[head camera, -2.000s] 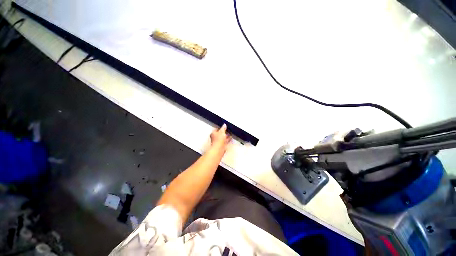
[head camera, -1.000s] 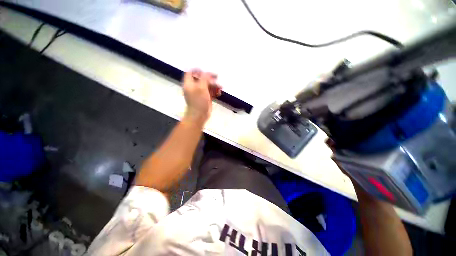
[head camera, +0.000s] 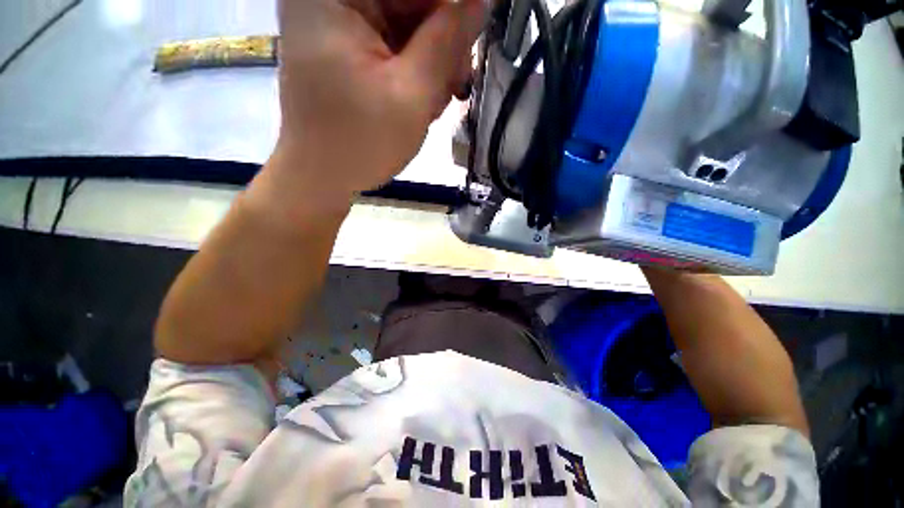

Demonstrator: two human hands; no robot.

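Note:
The straight-knife cutting machine (head camera: 620, 119), with its blue and silver motor, stands upright in front of me. Its grey base plate (head camera: 501, 230) is at the right end of the dark fabric lay (head camera: 149, 167), which runs along the table edge under white paper. My left hand (head camera: 362, 99) is raised close to the camera, beside the machine's left side. Its fingers are curled and partly cut off by the top edge; whether they grip anything cannot be told. My right forearm reaches up behind the motor, which hides my right hand.
A mottled yellow-brown weight (head camera: 216, 54) lies on the white paper (head camera: 109, 109). Black cable loops hang on the machine. Thin black strips (head camera: 65, 198) lie over the table edge at left. A blue bin (head camera: 634, 367) stands below the table; another blue object (head camera: 61, 446) is at lower left.
My left hand has left the fabric lay and risen toward the camera beside the machine. The machine now appears larger, more upright and nearer the centre, with its base plate against the lay's end.

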